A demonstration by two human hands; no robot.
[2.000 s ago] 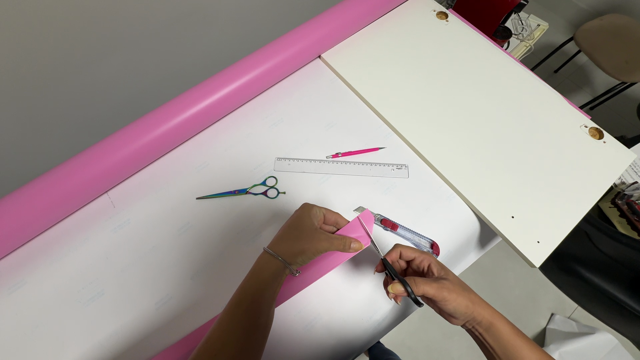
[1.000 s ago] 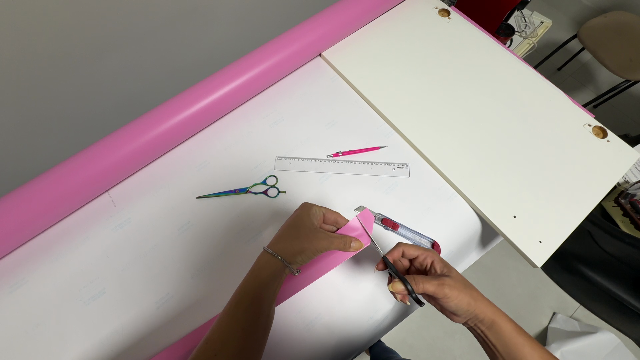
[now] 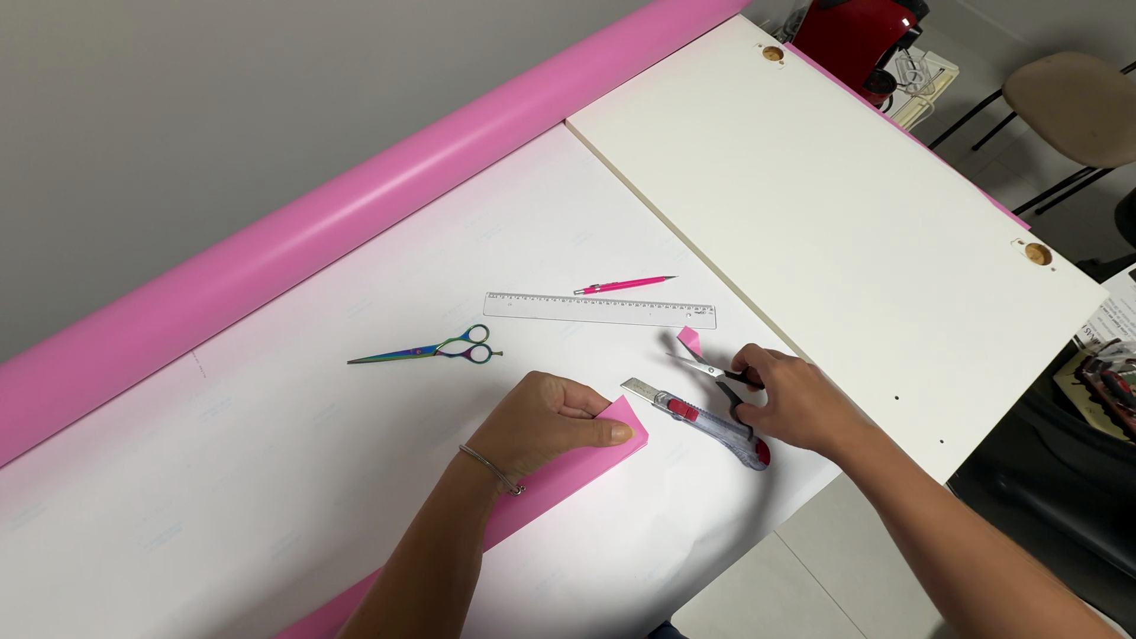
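My left hand (image 3: 555,426) pinches the cut end of a pink strip (image 3: 568,479), thumb on top; the strip runs down-left beneath my forearm. In my right hand (image 3: 790,395) is a pair of black-handled scissors (image 3: 710,368), its blades parted and pointing left. A small pink offcut (image 3: 690,340) lies by the blades. Between the hands rests a snap-off utility knife (image 3: 710,426) with a red slider, its blade showing. Farther back are a clear ruler (image 3: 599,311), a pink mechanical pencil (image 3: 626,285) and iridescent scissors (image 3: 426,351).
A large pink roll (image 3: 355,204) lies along the wall side of the white sheet (image 3: 266,373). On the right a white board (image 3: 825,213) with drilled holes overlaps the sheet. Beyond it stand a red appliance (image 3: 852,44) and a brown-seated chair (image 3: 1069,106).
My right hand has moved away from the strip, up and to the right, with the black-handled scissors. A small pink piece is now separate from the strip's end, and the knife shows more fully.
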